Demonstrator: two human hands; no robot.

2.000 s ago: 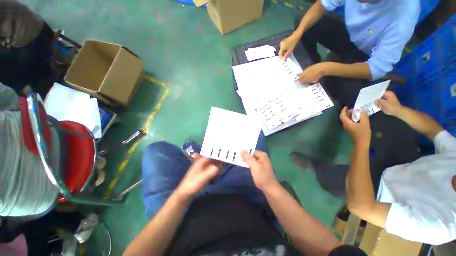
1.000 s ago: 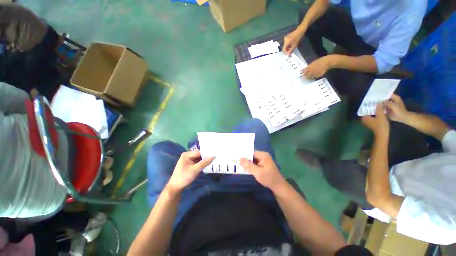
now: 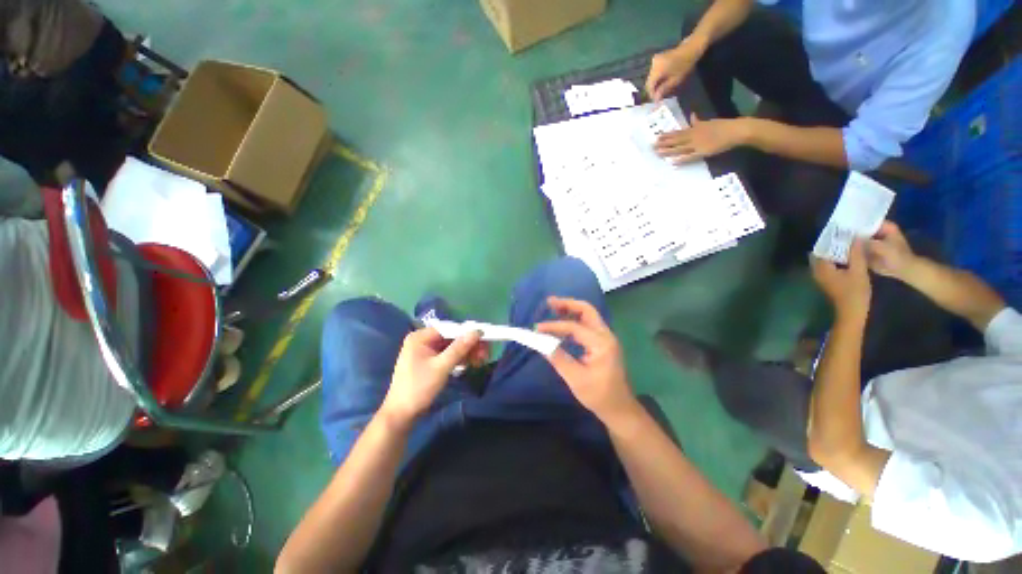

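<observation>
A white paper leaflet, folded to a narrow strip, is held over my lap. My left hand pinches its left part between thumb and fingers. My right hand is at its right end, with the thumb side touching the strip and the fingers spread above it. The inner faces of the leaflet are hidden. A stack of unfolded printed sheets lies ahead to the right on a dark grid-textured surface. A small pile of folded leaflets lies at its far edge.
A person in a blue shirt presses a sheet on the stack. Another person at right holds a sheet. An open carton and a red chair are at left. Blue crates stand at right.
The sheet in my hands has gone from a wide sheet to a folded rectangle to a narrow strip. My right fingers have spread. The person at right has tilted their sheet.
</observation>
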